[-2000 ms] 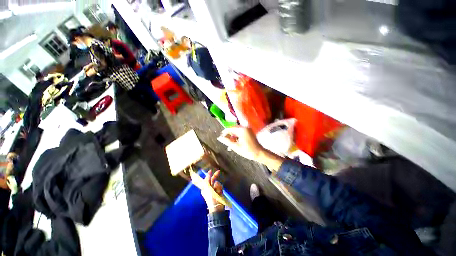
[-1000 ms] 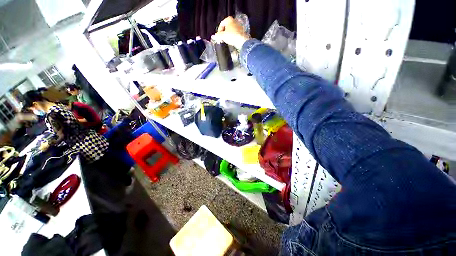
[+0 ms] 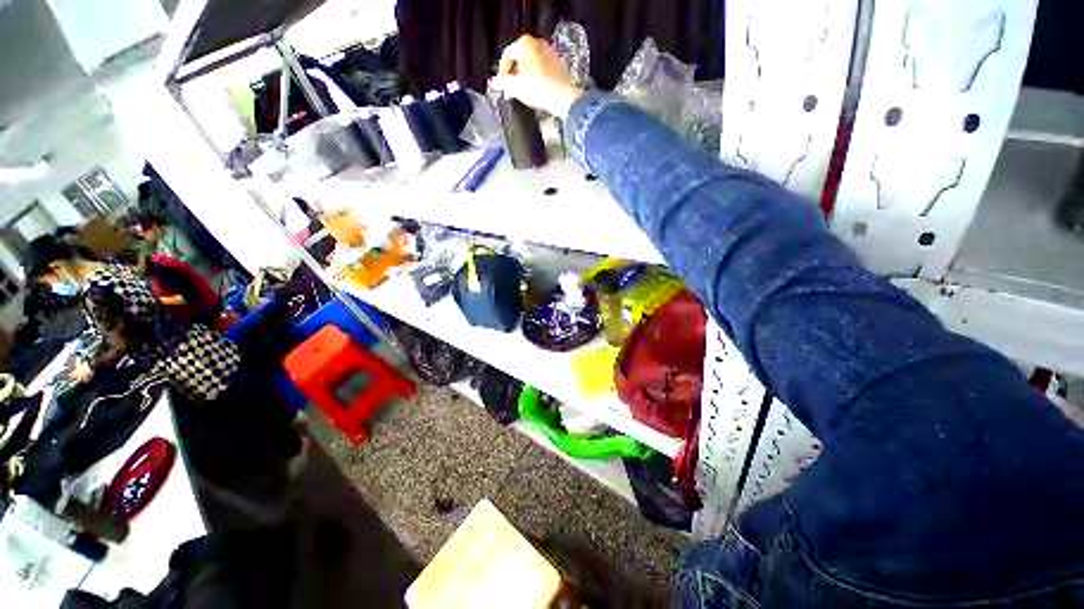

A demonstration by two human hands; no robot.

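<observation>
My right hand (image 3: 537,74) reaches out from the right side to the upper white shelf (image 3: 559,212). Its fingers are curled at the top of a dark, upright cylinder, like a thread cone (image 3: 520,131), which stands on the shelf. The fingertips are small and blurred, so I cannot tell if they grip the cone or something small above it. My left hand is out of the picture.
More cones (image 3: 437,119), a blue stick (image 3: 478,169) and clear plastic (image 3: 654,81) lie on the upper shelf. Below are a dark blue container (image 3: 489,289), a red bag (image 3: 666,365) and a yellow pad (image 3: 594,370). A red stool (image 3: 347,378) and cream stool (image 3: 487,563) stand on the floor. A person (image 3: 155,321) works left.
Two seconds ago both hands were low over the cream stool and blue crate. My right hand then went up to the shelf. Over the last second it stays at the cone; the view shifts slightly.
</observation>
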